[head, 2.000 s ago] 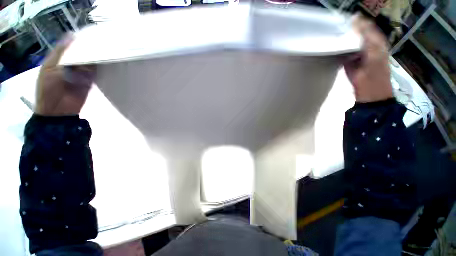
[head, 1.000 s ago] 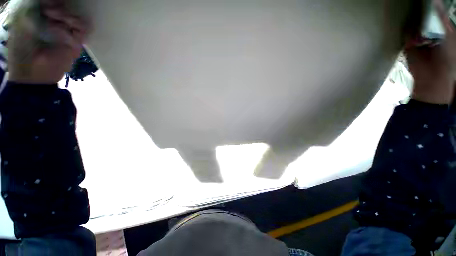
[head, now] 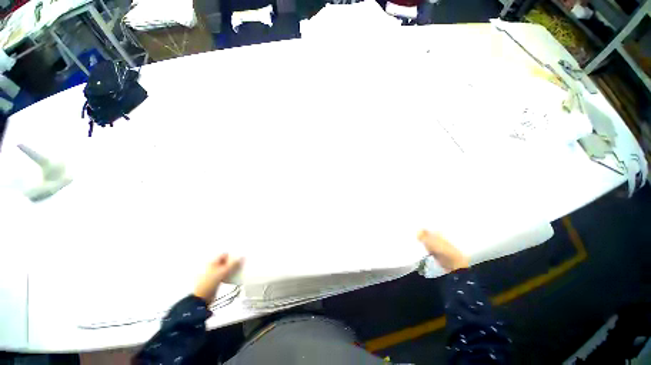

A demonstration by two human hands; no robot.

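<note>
A white vest piece (head: 335,242) lies over a stack of pieces (head: 321,285) at the near table edge. Dark lines show between the stack's layers; glare hides most of the top piece's outline. My left hand (head: 220,274), slightly blurred, pinches the near hem's left corner. My right hand (head: 441,249) pinches near its right corner. Both hands are low over the stack, well apart. Another layered pile (head: 135,321) lies left of the stack, its near edge showing as dark lines.
The white worktable (head: 28,242) is strongly overexposed. A black bundle (head: 110,93) and a spouted container (head: 50,178) are at the left. Scraps and strips (head: 596,142) lie at the right end. White fabric (head: 342,18) shows at the far edge. Shelves (head: 614,36) stand at far right.
The vest piece, held up in front of me before, is now down on the stack. Both hands have moved down and closer together; the table has come into view.
</note>
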